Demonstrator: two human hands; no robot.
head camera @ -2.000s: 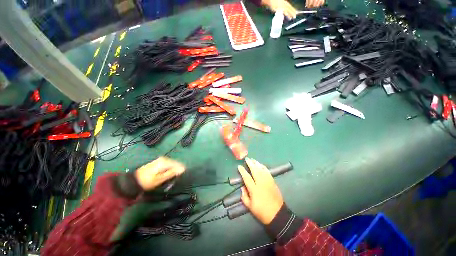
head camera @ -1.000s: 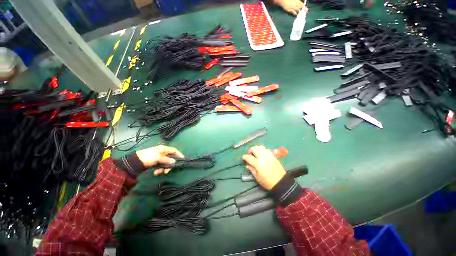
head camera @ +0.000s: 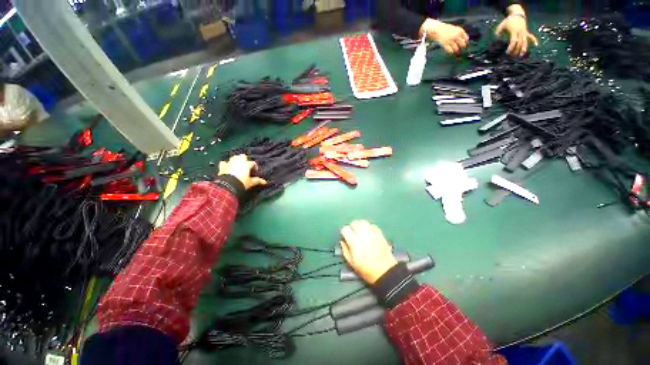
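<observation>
My left hand reaches onto the middle pile of coiled black antenna cables; its fingertips are partly hidden among the coils, so a grip cannot be told. Red-backed bars fan out at this pile's right end. My right hand lies palm down over grey antenna bars whose ends show on both sides of it; whether it grips one is hidden. More grey bars lie just below it. Their black cable coils lie to the left, nearest me.
White cloth and a white-topped bar lie right of centre. Behind are a red tape sheet, a squeeze bottle and another person's hands. Cable piles lie left and right. A post stands left; a blue bin is below.
My left hand has moved up and away from the near coils to the middle pile, without the coil it held. My right hand has shifted slightly down over the grey bars. The other person's second hand now shows.
</observation>
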